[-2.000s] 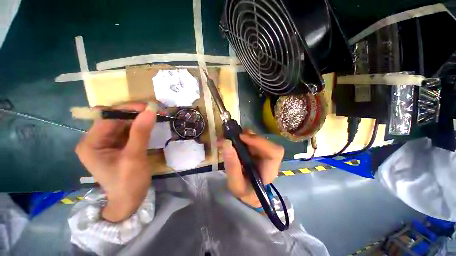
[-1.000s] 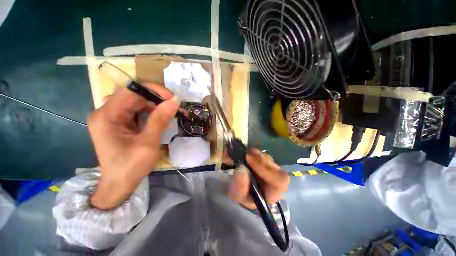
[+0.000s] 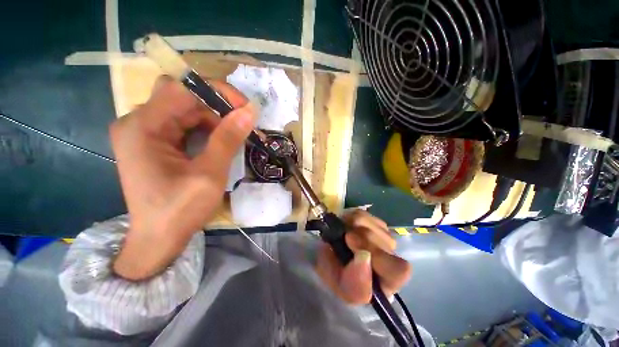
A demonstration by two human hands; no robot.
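My left hand (image 3: 180, 152) holds the slim dark tweezers (image 3: 207, 93) like a pen, pale rear end up to the left. Their tip is at the round circuit board assembly (image 3: 271, 167) on the tan work pad (image 3: 324, 95). My right hand (image 3: 363, 257) holds the black-handled soldering iron (image 3: 332, 229), its metal tip over the right part of the board. Whether the tip touches cannot be told. White octagonal pads lie above (image 3: 266, 95) and below (image 3: 261, 203) the board, with another partly hidden by my left hand.
The black fume fan (image 3: 434, 64) stands right of the pad. Below it is the round tip cleaner (image 3: 444, 166). Masking tape (image 3: 307, 41) crosses the pad. Thin solder wire (image 3: 58, 139) runs in from the left. A white sleeve (image 3: 560, 264) shows at lower right.
The soldering iron tip has moved from beside the board onto or over it. The tweezers have tilted steeper, their tip now at the board. The whole view has shifted slightly.
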